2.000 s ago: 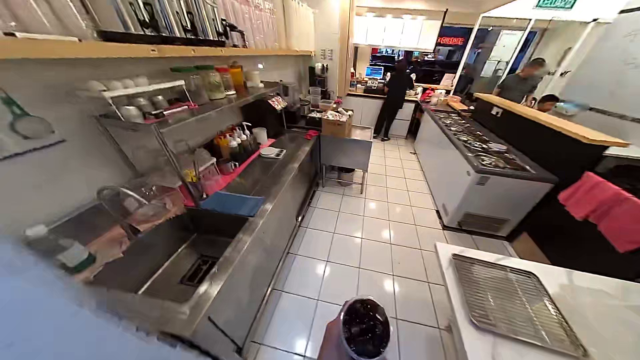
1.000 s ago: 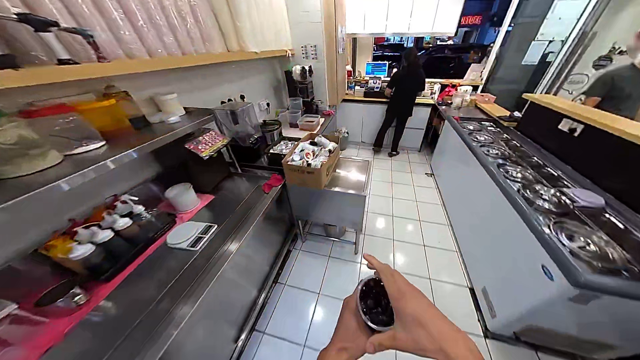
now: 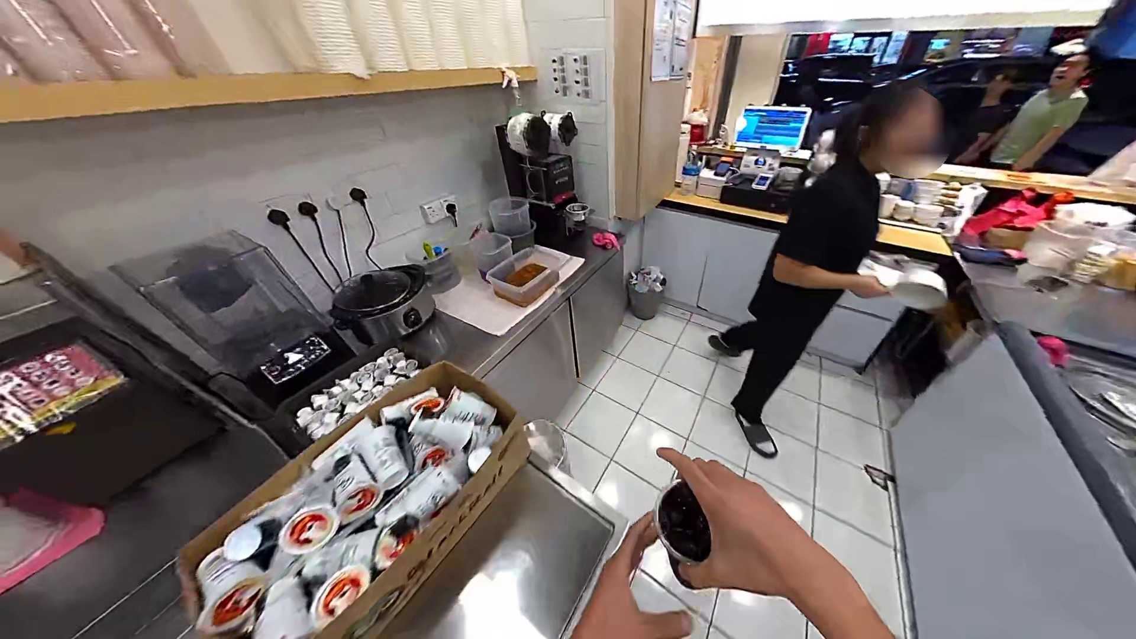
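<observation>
A clear cup of dark contents (image 3: 683,522) is at the lower middle of the head view. My right hand (image 3: 741,528) grips it from the right, thumb below and fingers over the rim. Close to the cup's left side is my left hand (image 3: 626,590), fingers spread; whether its fingertips touch the cup is hard to tell. Left of both hands, a cardboard box (image 3: 470,506) full of printed cups stands on a stainless steel surface (image 3: 532,550).
A co-worker in black (image 3: 821,240) walks on the tiled floor (image 3: 657,426), carrying white items. Along the left counter stand a slow cooker (image 3: 382,297), a plastic container (image 3: 530,275) and a sealing machine (image 3: 541,169). A grey chest unit (image 3: 994,461) borders the right side.
The view has moved forward along the aisle, closer to the cardboard box. The co-worker, standing at the far counter before, now strides with items in hand. My left hand has come away from around the cup.
</observation>
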